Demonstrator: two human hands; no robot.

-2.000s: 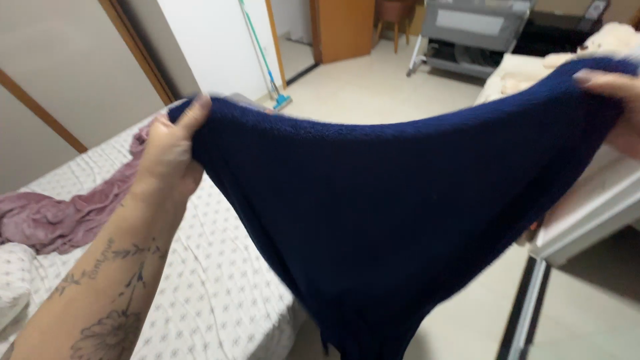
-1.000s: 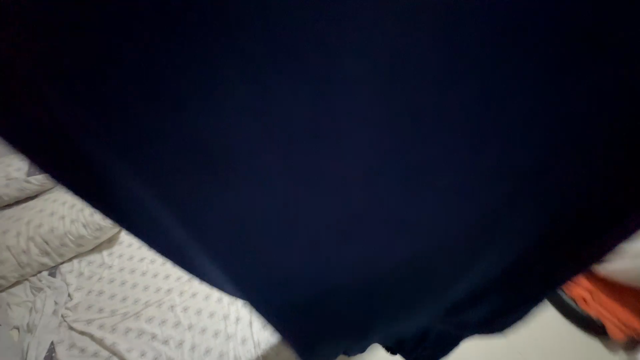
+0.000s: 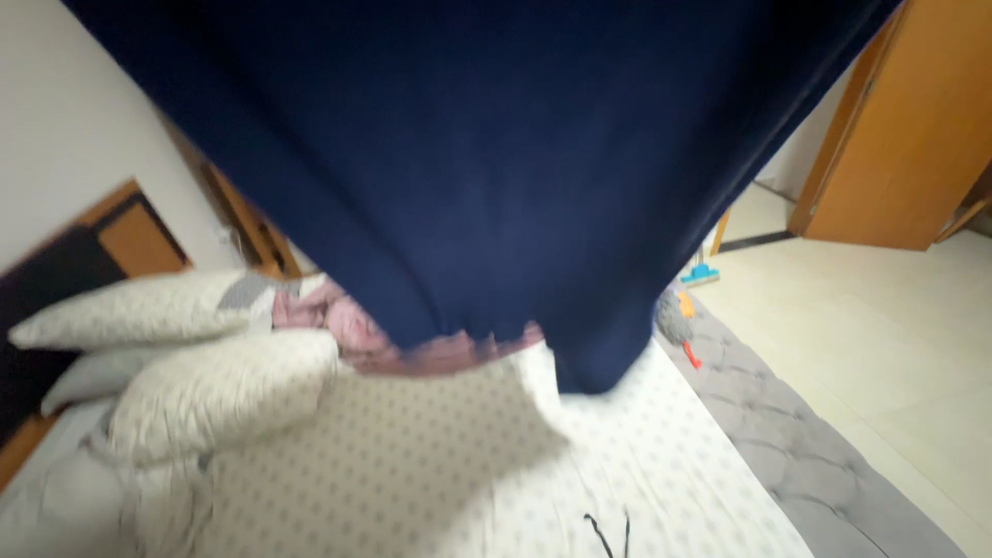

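Note:
A large dark navy blue cloth (image 3: 480,170) hangs spread out across the upper middle of the head view, its sides running up and outward past the top edge. Its lower edge is uneven and hangs over the bed, in front of a crumpled pink cloth (image 3: 353,325). Neither of my hands shows, and the upper part of the navy cloth is out of the picture. Below it lies the bed's white patterned sheet (image 3: 403,457). Two thin black cords (image 3: 601,535) appear at the bottom edge.
Patterned pillows (image 3: 232,387) are piled at the left by the dark headboard (image 3: 58,271). A grey tufted bench or pad (image 3: 806,442) runs along the bed's right side, with a grey fluffy item (image 3: 674,319) on it. Beyond are a blue squeegee or broom head (image 3: 701,273) and a wooden door (image 3: 907,132).
Two seconds ago both hands gripped the navy cloth by its upper corners; now they are out of view. The view has swung round to the bed and pillows, with the cloth hanging higher in the picture.

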